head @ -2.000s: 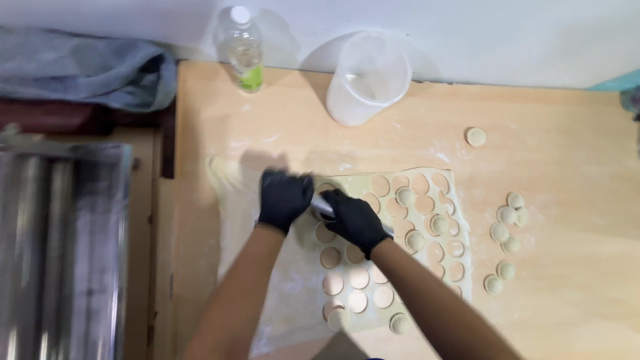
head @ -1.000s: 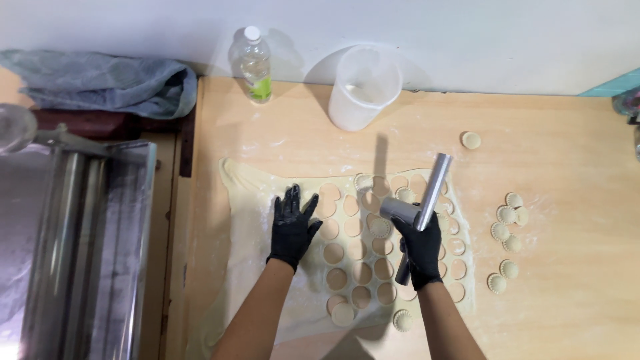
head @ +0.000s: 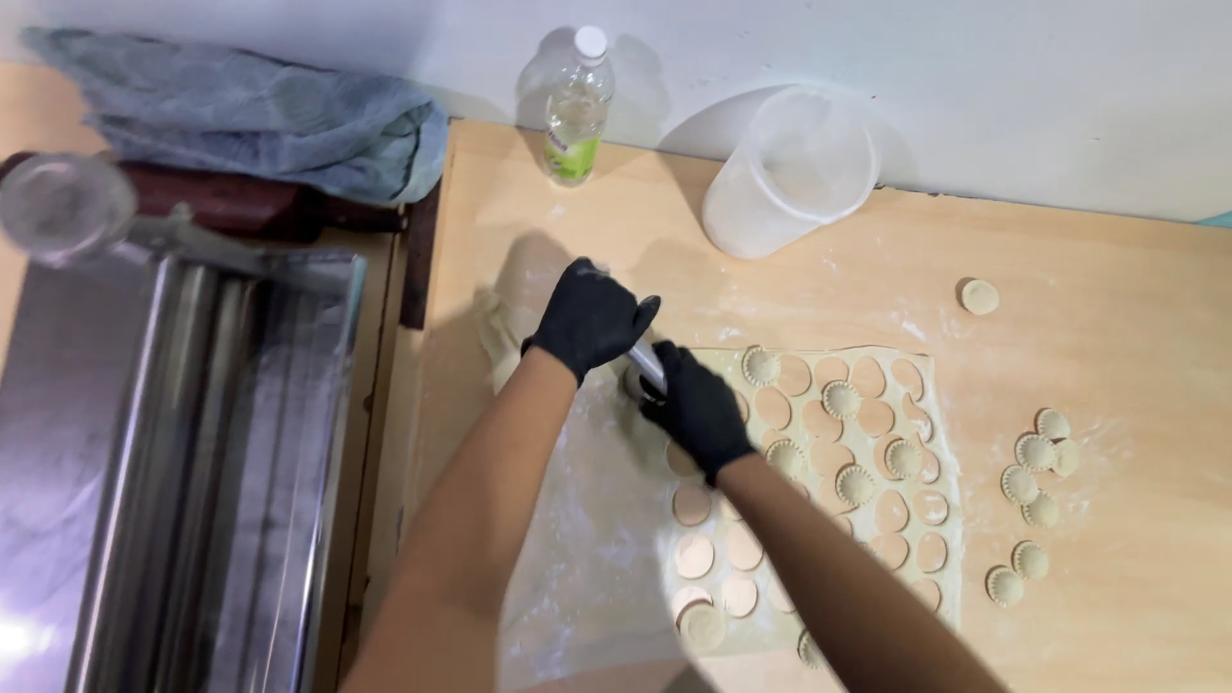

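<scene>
A floured sheet of dough [head: 587,539] lies on the wooden table, its right part cut with rows of round holes. My left hand [head: 589,318], black-gloved, is closed around the upper end of a metal tube [head: 647,366]. Just right of it and lower, my right hand [head: 701,404] in a black glove grips the tube's lower part, over the dough near the holes. The tube's lower end is mostly hidden. Small round dough pieces with crimped edges [head: 856,485] rest on the cut part. A plain dough disc [head: 703,627] lies at the lower edge.
Several crimped dough rounds [head: 1020,484] lie at the right, with one disc [head: 980,296] above. A translucent plastic container [head: 770,192] and a clear bottle [head: 575,115] stand by the wall. At left are a metal roller machine [head: 183,462], a blue-grey cloth [head: 269,120] and a dark rolling pin [head: 221,200].
My left hand, spread over the dough a second ago, has moved up and taken hold of the metal tube. My right hand has moved left with the tube.
</scene>
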